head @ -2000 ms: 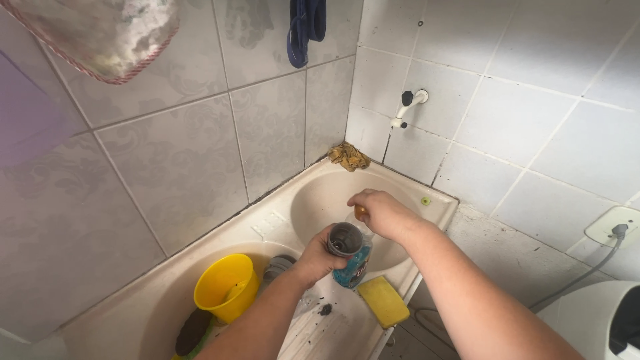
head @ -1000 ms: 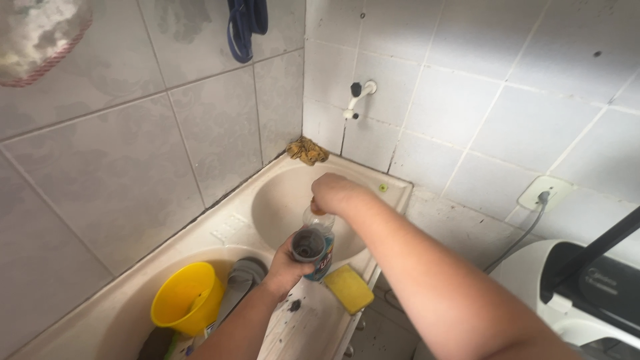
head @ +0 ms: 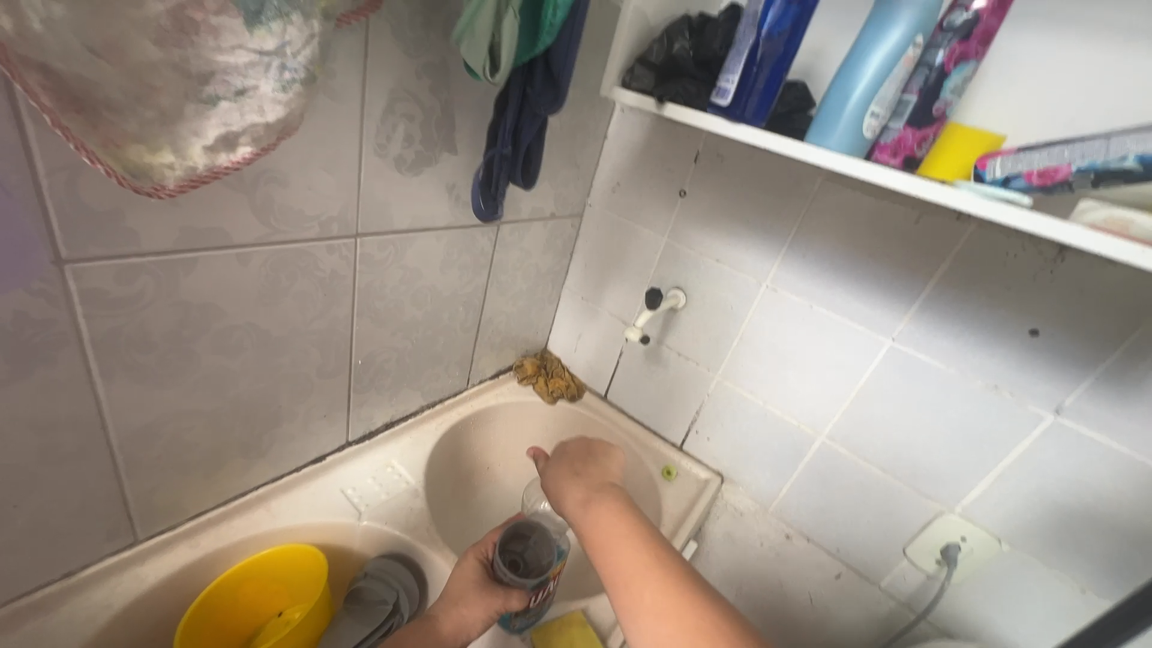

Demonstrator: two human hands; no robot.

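My left hand (head: 477, 580) holds a dark grey, hollow plastic cup (head: 526, 553) with its round opening facing up. Against the cup's far side is a bottle (head: 542, 605) with a blue, printed label. Clear plastic (head: 538, 500) shows above the cup, under my right hand (head: 580, 472). That hand is over the round basin (head: 477, 459) of a beige double washtub, its fingers curled and partly hidden; whether it grips the clear plastic is unclear. A yellow sponge or cloth (head: 565, 633) lies just below the bottle.
A yellow bucket (head: 301, 585) and grey plastic parts (head: 382, 594) sit in the left basin. A crumpled brown cloth (head: 549, 376) lies at the tub's corner, beneath a wall tap (head: 655, 310). Above right is a white shelf (head: 864, 175) with bottles; a plugged socket (head: 952, 544) is lower right.
The view has tilted up, bringing the shelf into sight. My left hand still holds the grey cup. The orange-brown thing seen at my right fingertips two seconds ago no longer shows.
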